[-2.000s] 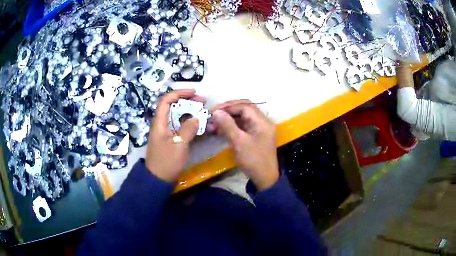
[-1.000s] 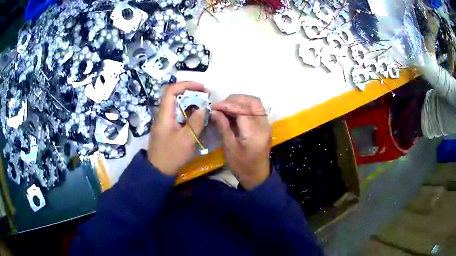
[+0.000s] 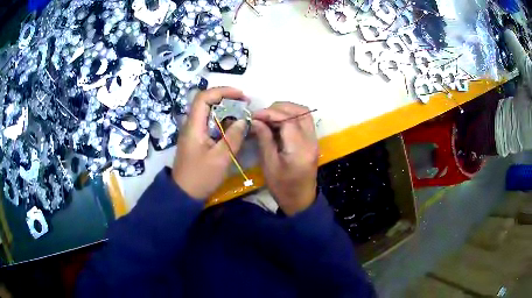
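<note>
My left hand (image 3: 204,142) holds an LED board (image 3: 238,109) by its edges, thumb near the round centre hole. A yellow lead (image 3: 231,149) hangs from the board across my left fingers and ends in a small white plug (image 3: 248,183). My right hand (image 3: 286,154) pinches a thin dark red lead (image 3: 300,115) at the board's right edge. The lead's free end points right. The plug and socket at my right fingertips are mostly hidden.
A large heap of unwired boards (image 3: 125,43) covers the left. Wired boards (image 3: 371,57) lie at the back right. The table's orange edge (image 3: 373,131) runs below my hands. An open carton (image 3: 364,192), a red stool (image 3: 431,151) and another person's sleeve (image 3: 513,128) are at right.
The yellow lead now shows hanging from the board; two seconds ago it was mostly out of sight. The red lead points further up. The other person's arm has shifted. The whole view has shifted slightly.
</note>
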